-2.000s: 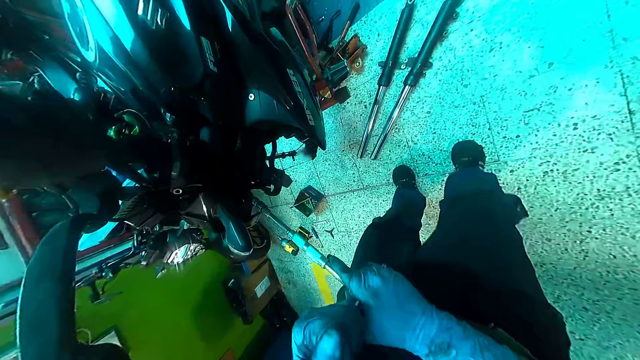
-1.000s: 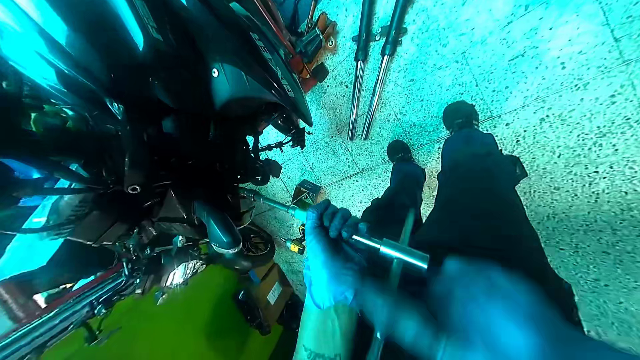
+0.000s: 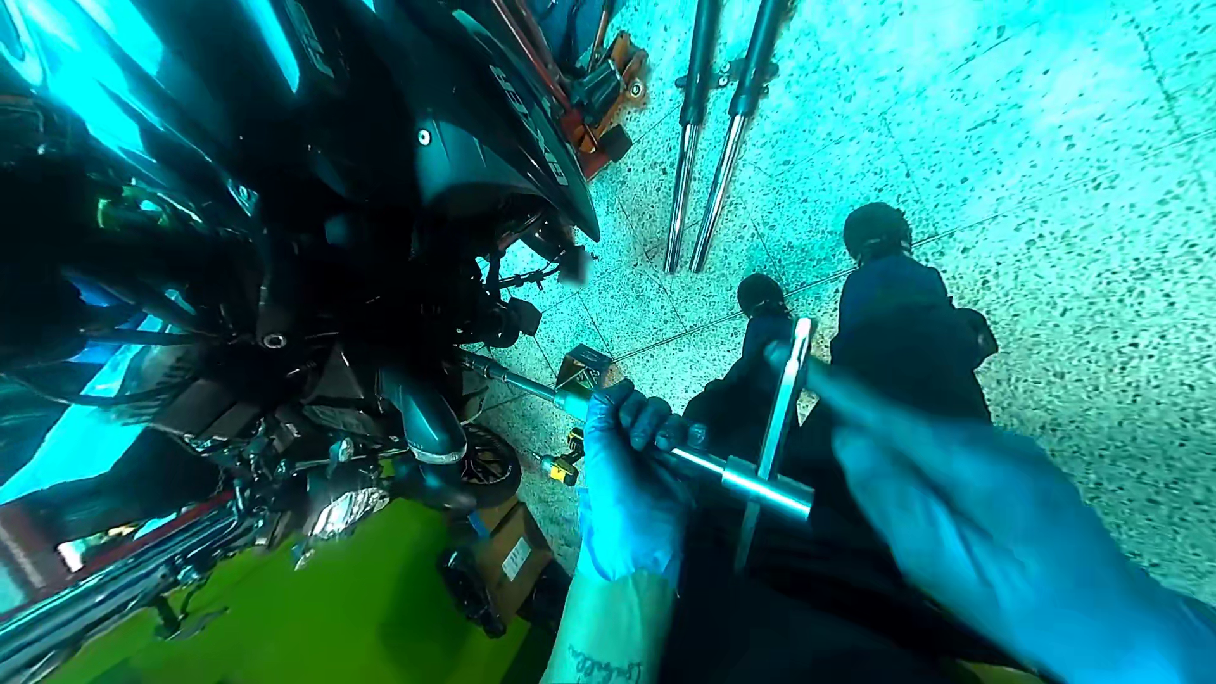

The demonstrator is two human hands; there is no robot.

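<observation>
A metal T-handle wrench (image 3: 743, 480) runs from the lower middle toward the motorcycle (image 3: 380, 190) at the left; its far end disappears among the dark parts. Gloved in blue, my left hand (image 3: 638, 475) is closed around the shaft, just short of the sliding crossbar (image 3: 787, 399). My right hand (image 3: 940, 484), also gloved and blurred by motion, is on the right of the crossbar, with a finger at the bar's upper end. Its fingers look partly extended, and whether it grips the bar is unclear.
Two fork tubes (image 3: 719, 161) lie on the speckled floor (image 3: 1045, 218). Red stand parts (image 3: 594, 142) are beside the motorcycle's nose. A small box (image 3: 582, 370), a yellow and black tool (image 3: 560, 468), a wheel (image 3: 491, 465) and a cardboard box (image 3: 513, 559) are below the motorcycle.
Two seconds ago both hands were close together low on the tool. My right hand has since moved away to the right, and the crossbar now shows at a different angle than one second ago.
</observation>
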